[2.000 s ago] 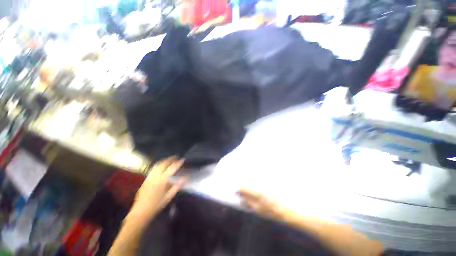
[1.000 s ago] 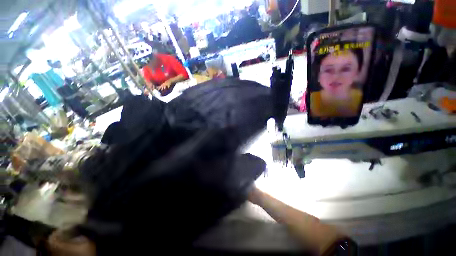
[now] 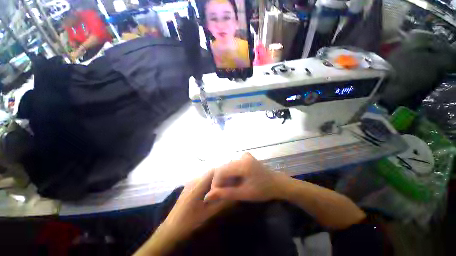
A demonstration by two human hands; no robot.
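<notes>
My left hand (image 3: 194, 199) and my right hand (image 3: 244, 178) are together at the table's front edge, in front of the sewing machine. Their fingers are curled and touch or overlap; whether anything small is between them I cannot tell. A large dark garment pile (image 3: 100, 110) lies on the table at the left, away from both hands. The white lockstitch sewing machine (image 3: 240, 104) with a blue stripe stands beyond my hands. Its needle area (image 3: 220, 119) is in bright glare, with no cloth visible under it.
A phone (image 3: 228, 37) showing a video stands upright above the machine head. The control panel (image 3: 325, 94) is lit. Green items and clear plastic (image 3: 400, 185) lie at the right below the table. A person in red (image 3: 86, 31) is at the back left.
The dark cloth bunched in front of me now lies to the left, and my hands have come together at the edge. The view has turned right, showing more of the machine.
</notes>
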